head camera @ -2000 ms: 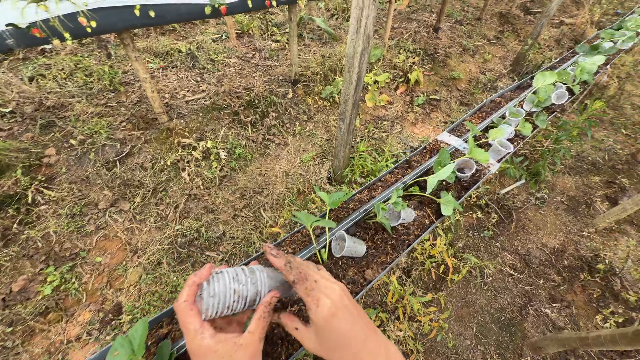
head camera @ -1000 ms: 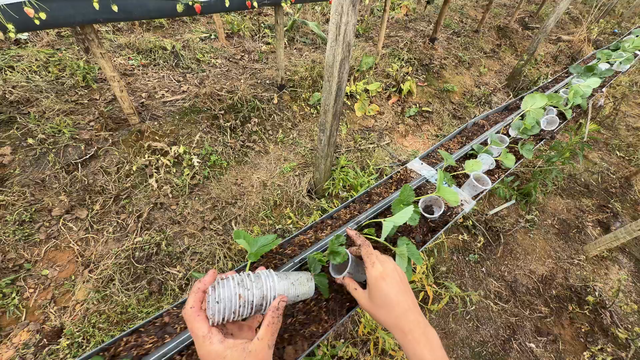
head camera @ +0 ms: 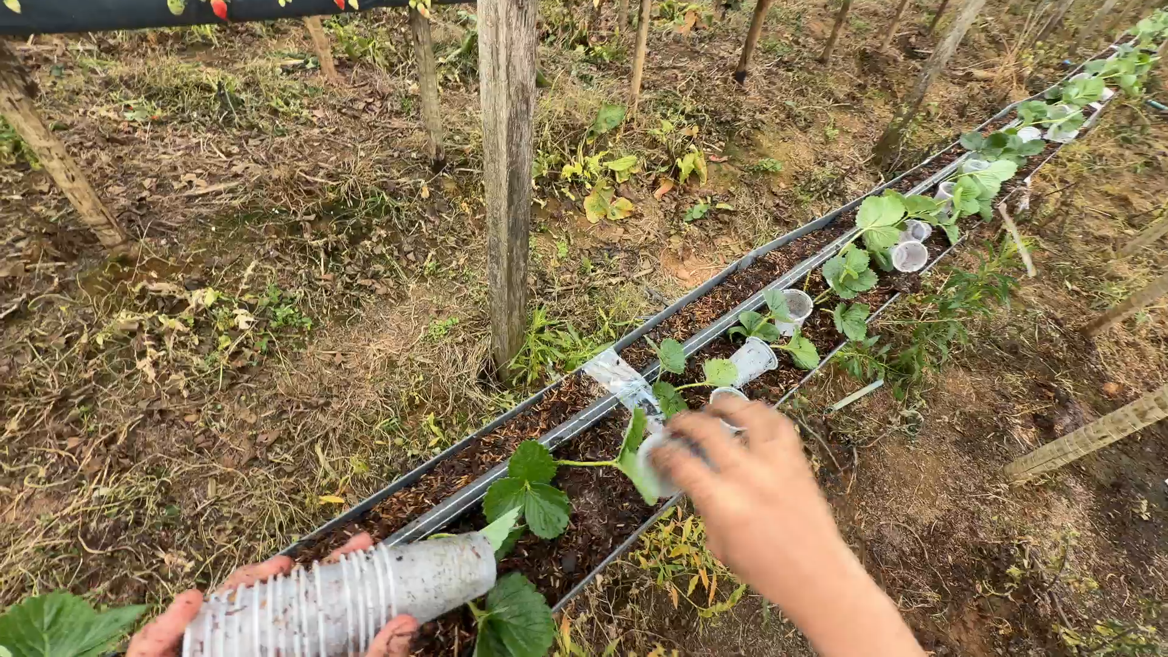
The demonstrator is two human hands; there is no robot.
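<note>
A stack of nested translucent plastic cups [head camera: 365, 593], flecked with soil, lies in my left hand [head camera: 265, 584] at the bottom left. Over the planting trough, my right hand [head camera: 748, 484] is blurred, its fingers at a whitish plastic cup [head camera: 659, 464]; whether they grip it cannot be told. Beside that cup are leaves of a strawberry plant [head camera: 634, 447]. Another strawberry plant [head camera: 531, 493] stands between the two hands. Just beyond my right hand, a cup [head camera: 754, 360] lies tilted on the dark substrate, with another cup [head camera: 794, 308] farther along.
The long trough [head camera: 593, 415] runs diagonally to the upper right, holding more plants and cups. A wooden post [head camera: 507, 182] stands behind it. A strip of plastic [head camera: 620, 376] crosses the trough. Another wooden post [head camera: 1090, 433] leans at the right. Strawberries [head camera: 219, 9] hang at the top left.
My right hand has moved from the cup stack out along the trough, and now reaches a cup farther along. My left hand still holds the stack. The view has shifted along the trough.
</note>
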